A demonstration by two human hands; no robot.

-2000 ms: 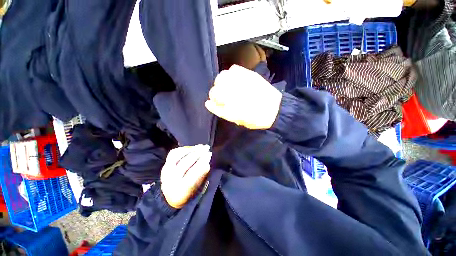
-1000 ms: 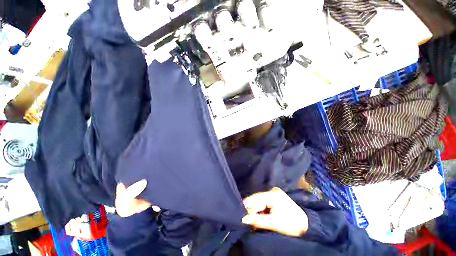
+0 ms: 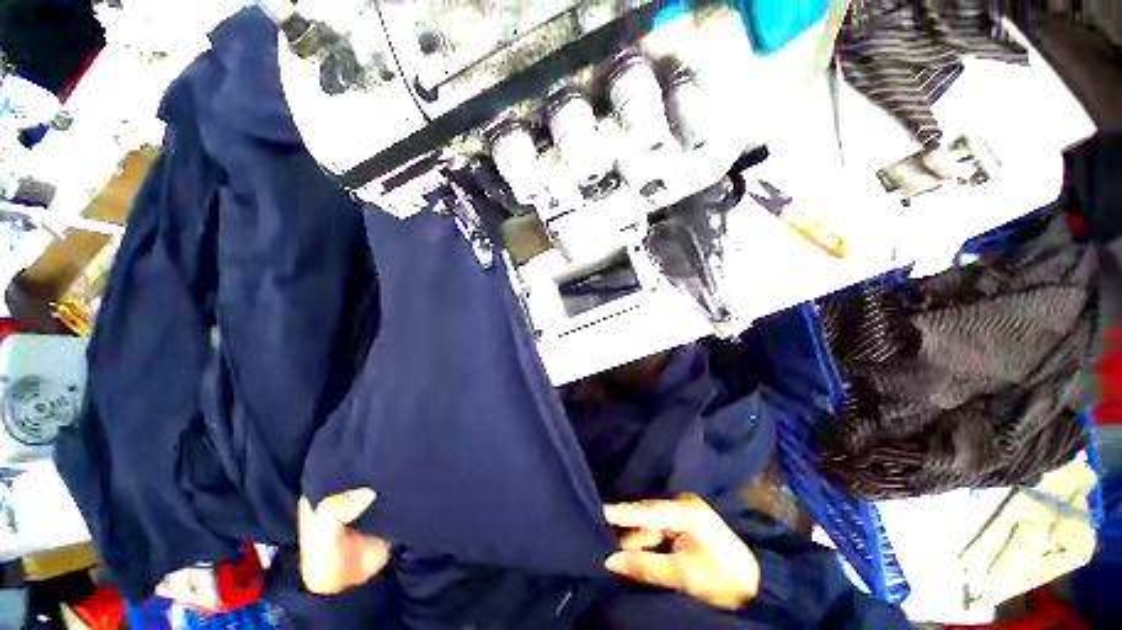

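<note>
A navy garment piece runs from the presser foot area of the overlock machine down towards me. My right hand pinches its lower right corner between thumb and fingers, at the end of the long straight edge. My left hand is at its lower left edge, with the thumb lying against the cloth; the other fingers are partly hidden. A larger heap of navy cloth hangs over the left side of the machine table.
Orange-handled snips lie right of the machine, near a small metal attachment. Striped fabric fills a blue crate at right. A grey-white box with a round grille is at far left. Dark wispy tuft hangs at the machine's front.
Since two seconds ago, the view has swung up to the machine, and my hands have spread apart along the piece's lower edge. Over the last second they hold nearly the same places.
</note>
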